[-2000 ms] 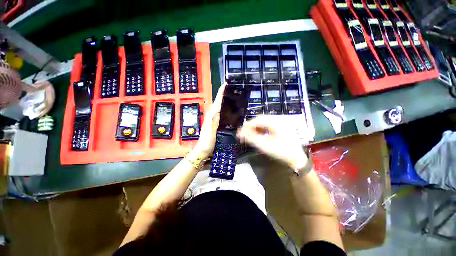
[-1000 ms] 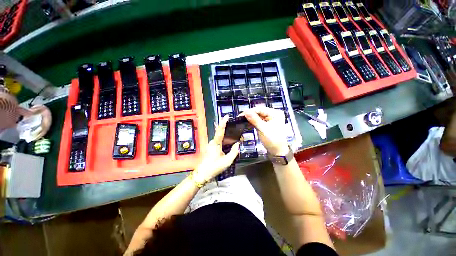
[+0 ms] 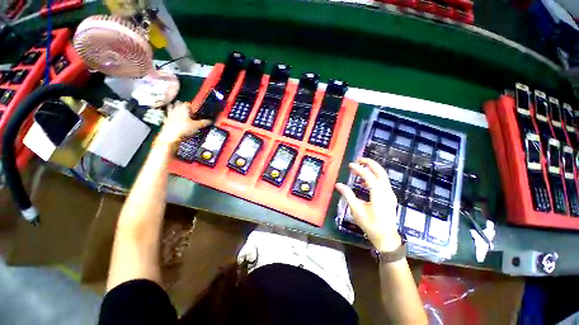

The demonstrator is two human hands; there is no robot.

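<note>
The red tray (image 3: 266,204) holds a back row of open black flip phones (image 3: 297,114) and a front row of several closed ones (image 3: 245,152). An open phone (image 3: 189,147) sits at the front row's left end. My left hand (image 3: 179,122) is around its middle, fingers hiding its hinge. My right hand (image 3: 373,198) holds nothing, its thumb and fingers apart, above the left edge of the clear lens tray (image 3: 462,162). Dark rectangular panels show in several lens tray pockets; some front pockets look pale.
A pink fan (image 3: 114,46), a white box (image 3: 119,141) and a curved black hose (image 3: 14,136) are at left. A stacked red tray (image 3: 505,149) with open phones is at right. White scraps (image 3: 482,241) and a metal fixture (image 3: 530,262) lie near the bench edge.
The view has turned left. The phone between my hands is gone from them, and the front row shows one more closed phone. My left hand has moved to the tray's left end; my right hand has opened.
</note>
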